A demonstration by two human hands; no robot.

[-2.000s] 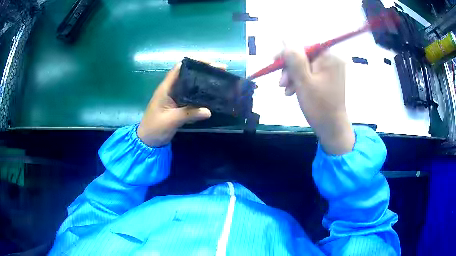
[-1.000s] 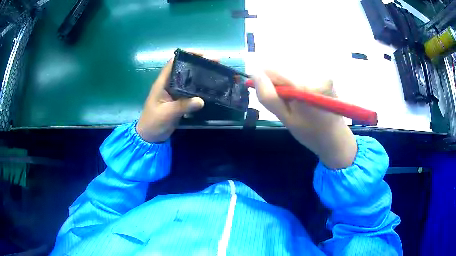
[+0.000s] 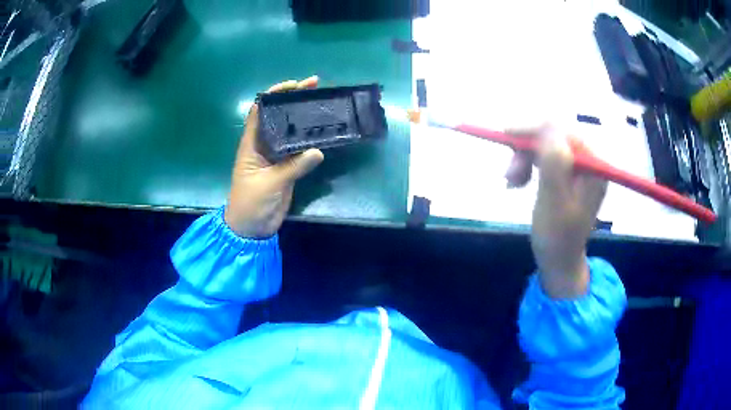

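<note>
A black open plastic housing (image 3: pixel 321 120) is in my left hand (image 3: pixel 264 180), its open side facing up toward me above the green mat. My fingers are behind its left part and my thumb is on its lower edge. My right hand (image 3: pixel 565 180) holds a brush with a long red handle (image 3: pixel 641 184). Its orange-brown bristles point left toward the housing, with a gap between them. My right hand is slightly blurred.
The green mat (image 3: pixel 192 104) has a narrow black shell (image 3: pixel 151 36) at back left and a black block (image 3: pixel 357 8) at the far edge. Black housings (image 3: pixel 621 60) and a yellow cylinder (image 3: pixel 712 102) are at the right of the white sheet (image 3: pixel 497 72). A clear gridded film (image 3: pixel 40 120) is at left.
My right hand and the brush have moved right, away from the housing; the bristles were at its right end. My left hand has turned the housing more level. The whole view has shifted slightly.
</note>
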